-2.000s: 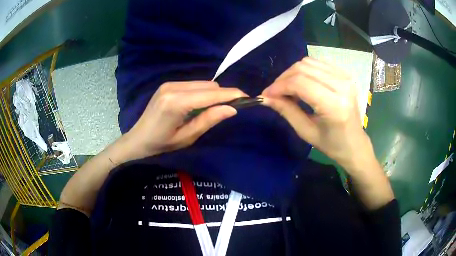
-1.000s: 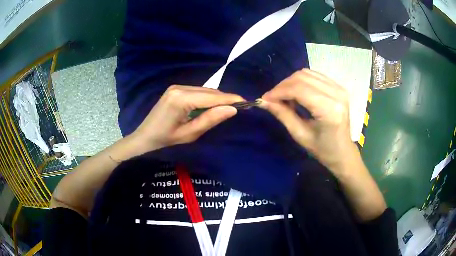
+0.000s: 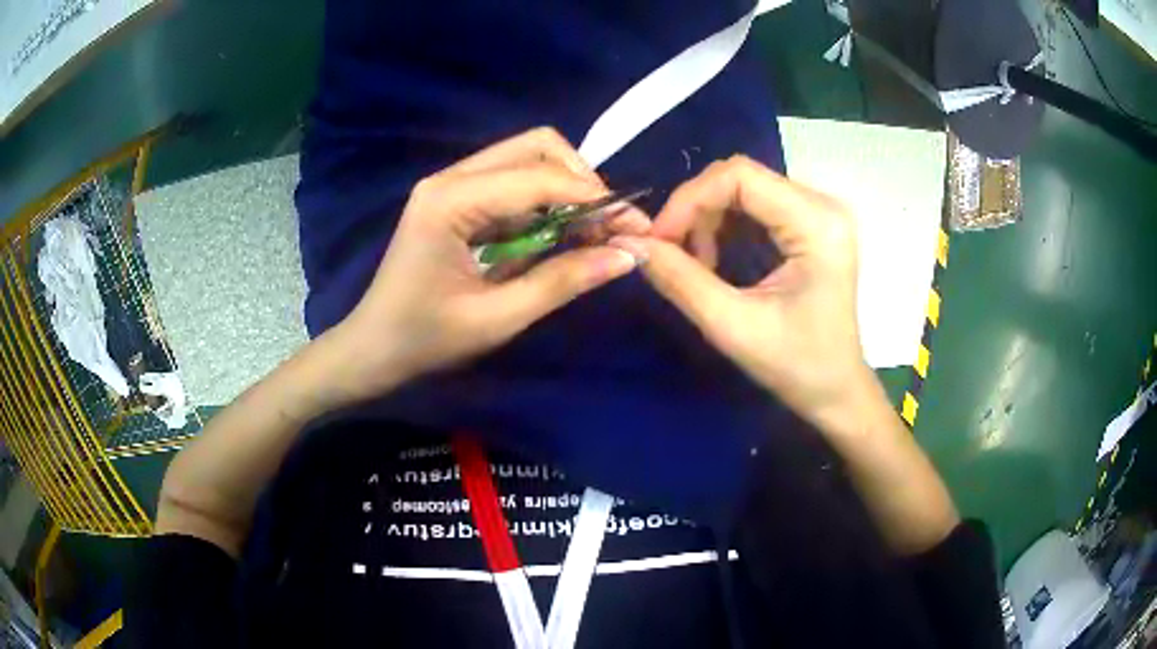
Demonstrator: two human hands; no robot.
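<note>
My left hand (image 3: 476, 260) holds green-handled thread snips (image 3: 523, 241) in its curled fingers, with the dark blades pointing up and right. My right hand (image 3: 774, 279) has thumb and forefinger pinched against the left fingertips. Whatever is between the fingertips is too small to make out. A white tape (image 3: 673, 79) runs from the upper right down to behind my left hand. Navy cloth (image 3: 431, 76) lies under both hands.
A yellow wire basket (image 3: 57, 393) with white scraps stands at the left. Pale boards (image 3: 222, 273) lie on both sides. A dark round disc (image 3: 983, 76) and bar tied with white strips are at the upper right. Yellow-black tape (image 3: 922, 336) marks the green floor.
My left hand has turned and moved up slightly, so the green handle now shows and the blades point up and right. My right fingertips now meet the left fingertips, not the blade tip.
</note>
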